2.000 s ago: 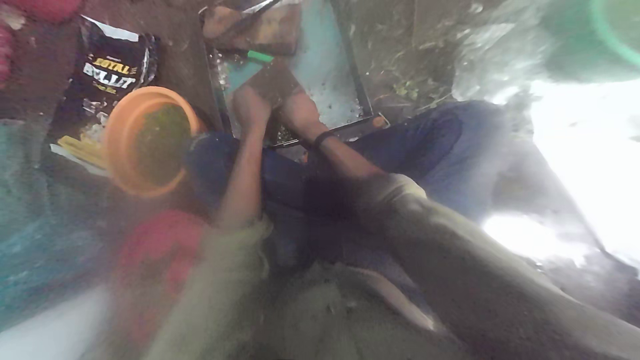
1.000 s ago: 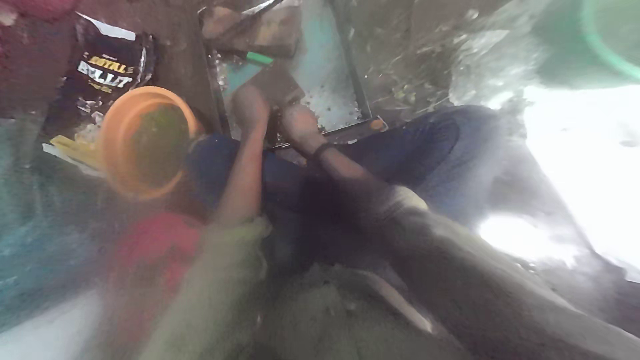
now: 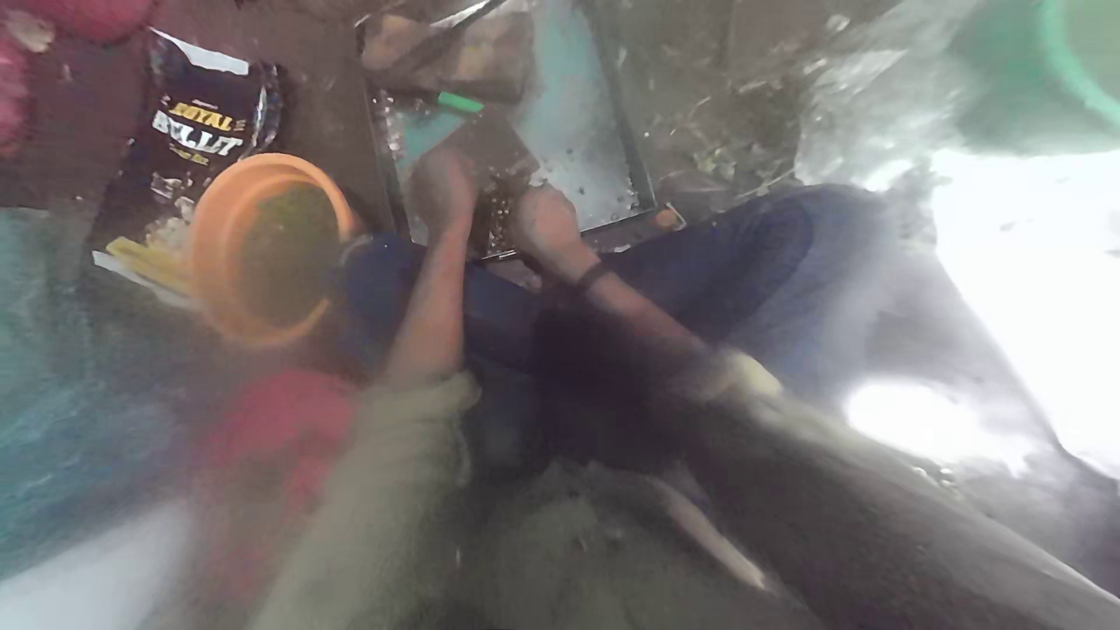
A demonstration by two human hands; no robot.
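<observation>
My left hand (image 3: 444, 188) lies at the left edge of a dark brown flat sheet or board (image 3: 490, 144), its fingers blurred. Close by on the right, my right hand (image 3: 544, 219) is curled at the sheet's near right side; whether it pinches anything is hidden. Small brown bits (image 3: 500, 214) lie on the dark surface between the hands. Beneath is a shallow tray (image 3: 591, 131) with a dark rim and pale blue-green bottom, holding scattered crumbs. A small green object (image 3: 460, 102) rests just beyond the sheet, beside a brown block-like bundle (image 3: 451, 54).
An orange plastic bucket (image 3: 210, 254) with greenish contents stands left of my knee. Behind it lies a black printed bag (image 3: 206, 105). A green round tub (image 3: 1024, 87) is at the upper right, near translucent plastic sheeting (image 3: 857, 96). My legs in blue jeans border the tray.
Two seconds ago my hands were closer together at the dark sheet; my right hand has since drawn a little away from the left. The tray and bucket stay put.
</observation>
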